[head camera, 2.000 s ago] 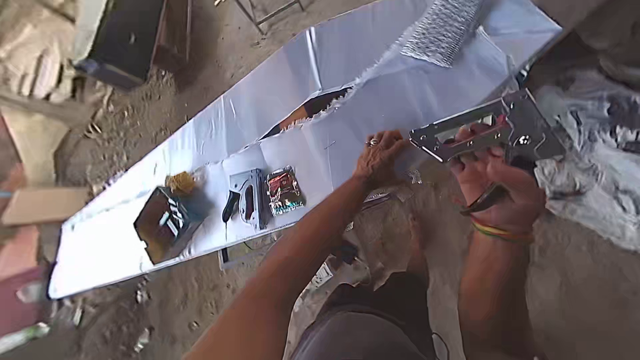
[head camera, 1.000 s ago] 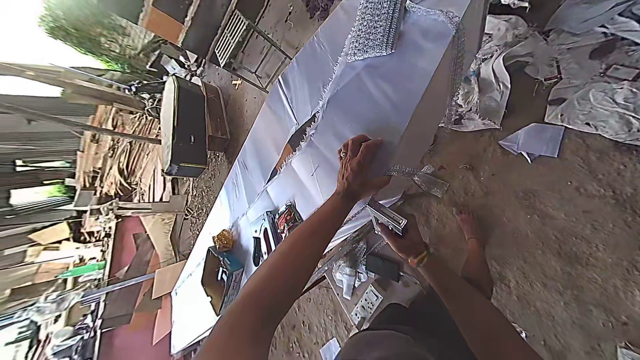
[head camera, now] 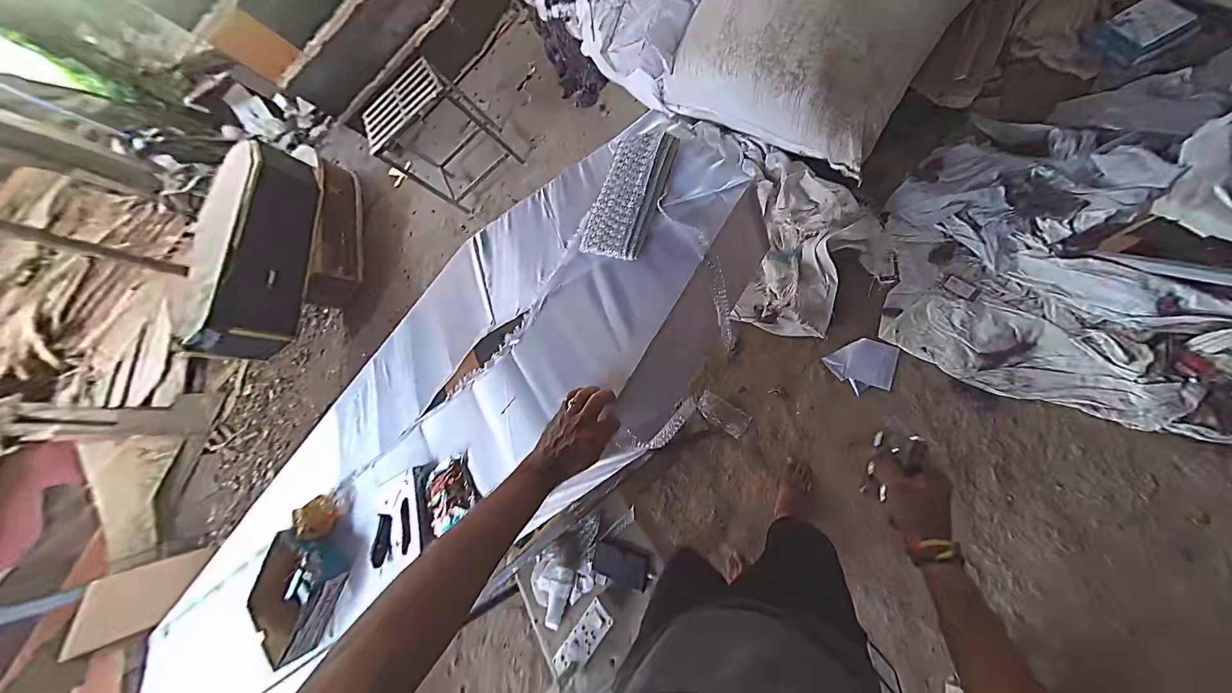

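Observation:
A long surface covered in white satin-like cloth (head camera: pixel 568 375) runs from the lower left to the top centre. My left hand (head camera: pixel 577 423) rests at its near edge, by the end of a silvery lace trim (head camera: pixel 674 423) that loops down over the side. A folded bundle of the same trim (head camera: pixel 626 197) lies at the far end. My right hand (head camera: pixel 910 481) is out to the right over the dirt floor, closed around a metal staple gun (head camera: pixel 908 450), largely hidden by the fingers. A box of small items (head camera: pixel 298 597) and a second staple gun (head camera: pixel 393 520) lie on the cloth at lower left.
A slatted metal chair (head camera: pixel 414 106) and a dark upholstered box (head camera: pixel 260 250) stand beyond the covered surface. Crumpled white cloths (head camera: pixel 1020 279) lie on the floor at right, near a stuffed sack (head camera: pixel 780 77). A low stand with a power strip (head camera: pixel 582 637) is below my left forearm.
My right hand has moved away from the cloth's edge, out to the right, with the staple gun. My left hand remains at the edge. The view has turned and shifted considerably.

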